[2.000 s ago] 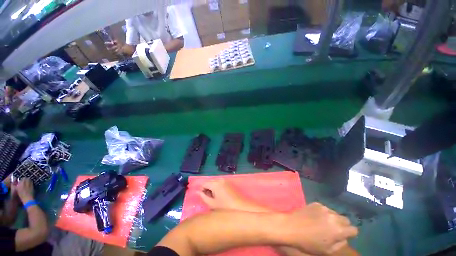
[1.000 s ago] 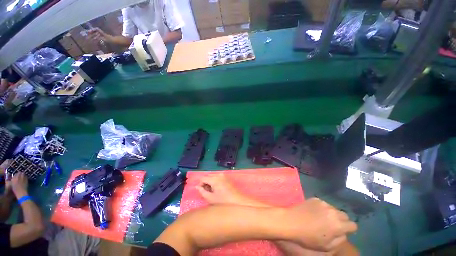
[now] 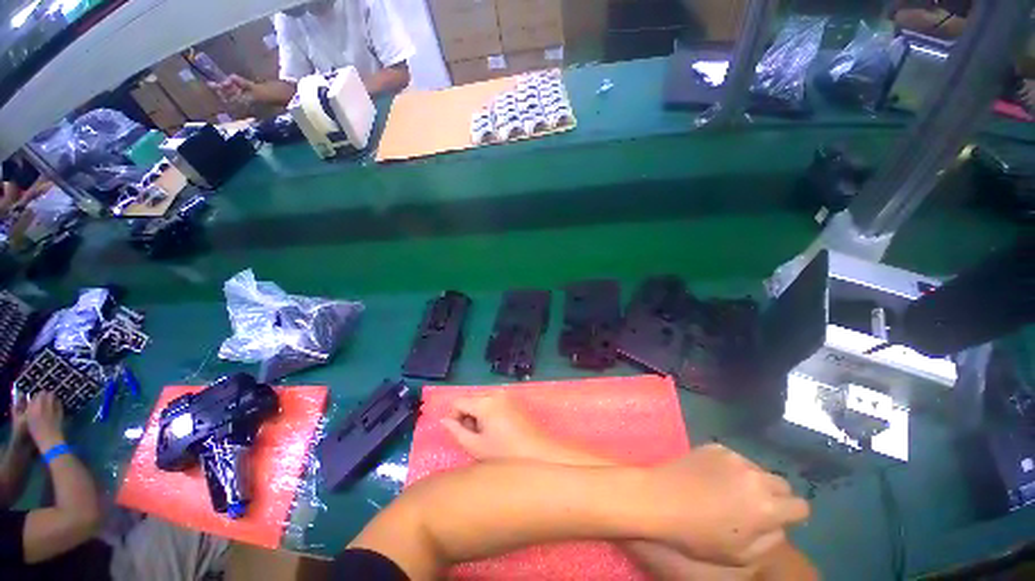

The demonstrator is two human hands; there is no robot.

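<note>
My forearms are crossed over the pink-red foam mat. My left hand is curled shut over my right forearm, at the mat's right edge. My right hand lies loosely curled on the mat's upper left part; a small dark spot shows between its fingers, like the hollow of the fist. No tool or part is seen in either hand. Black housing pieces stand in a row behind the mat, among them one flat piece and one at right. Another black piece lies left of the mat.
A black device with wrapped grip lies on the left foam mat. A clear bag lies behind it. The lit white box and metal post are at right. A neighbour's arm is far left; a person sits opposite.
My hands keep the same crossed pose. The view has shifted slightly, moving the bench things a little up and left. The person opposite has moved an arm. A part inside the white box looks shifted.
</note>
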